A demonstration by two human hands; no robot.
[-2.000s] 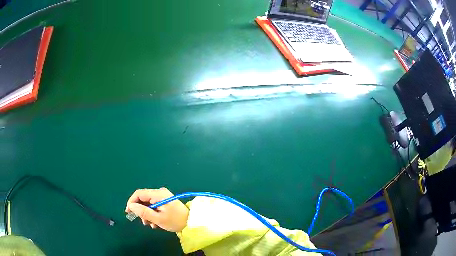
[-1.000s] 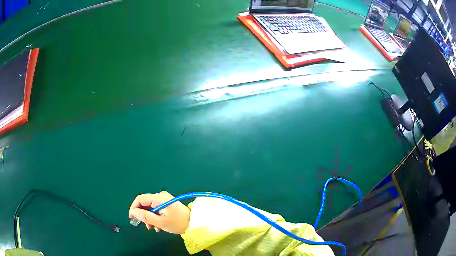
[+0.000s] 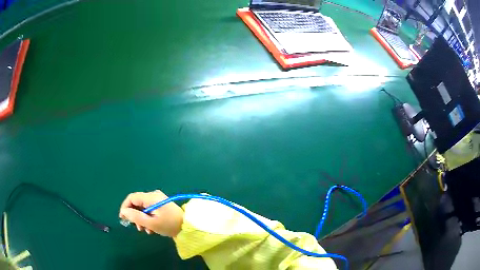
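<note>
My right hand (image 3: 152, 213), bare below a yellow-green sleeve, grips the blue network cable (image 3: 237, 207) close to its clear plug, which shows at the fingertips. The cable runs back over the forearm and loops at the bench edge. A thin black cable (image 3: 71, 206) lies on the green mat at lower left; its small plug is just left of my right hand, not touching it. My left hand is not in view.
An open laptop (image 3: 295, 34) rests on an orange-red tray at the top centre, with another open laptop (image 3: 396, 43) farther right. A dark closed laptop (image 3: 5, 68) on its tray is cut off at the left edge. A black monitor (image 3: 447, 95) stands at right. Pale tape (image 3: 20, 257) lies at lower left.
The view has shifted, and a left sleeve edge seen at lower left before is no longer clearly visible. My right hand still holds the blue cable in much the same pose.
</note>
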